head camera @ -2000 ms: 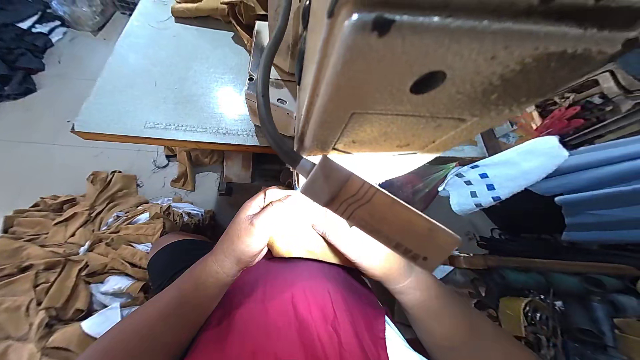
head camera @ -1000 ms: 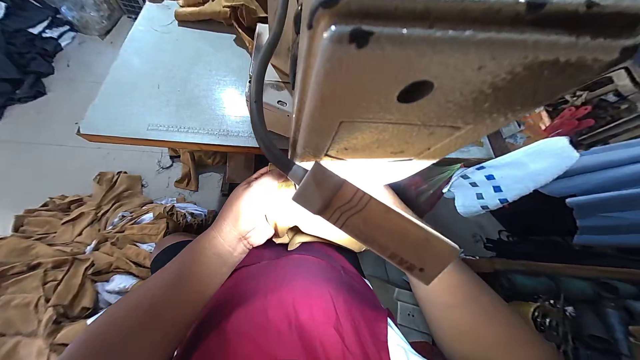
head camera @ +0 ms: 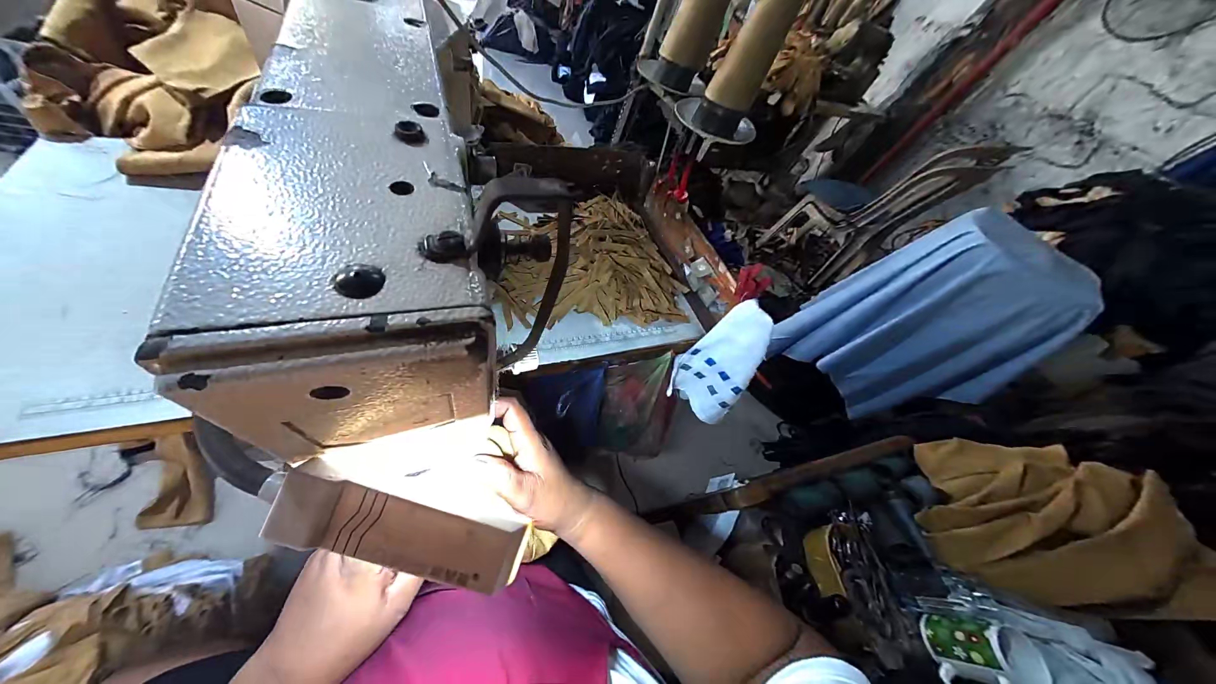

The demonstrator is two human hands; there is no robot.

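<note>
A grey metal sewing machine head (head camera: 323,209) fills the upper left, with a lit lamp (head camera: 399,532) on a flexible neck below its front end. My right hand (head camera: 537,470) is right of the glare under the machine, thumb and fingers pinching a bit of tan fabric (head camera: 502,442). More tan fabric shows beneath the lamp's right end. My left hand (head camera: 347,594) is below the lamp, its fingertips hidden behind the lamp housing; whether it holds cloth does not show. Needle and presser foot are out of sight.
Cut tan strips (head camera: 608,266) are heaped on the table behind the machine. Thread cones (head camera: 746,66) stand at the top. A white cloth (head camera: 727,361) and blue fabric (head camera: 931,304) hang at right. Tan fabric (head camera: 1064,522) lies lower right, more (head camera: 142,608) lower left.
The view has swung to the right and shows more of the machine's top. My right hand has moved out from behind the lamp to its right side; my left hand is now partly behind the lamp.
</note>
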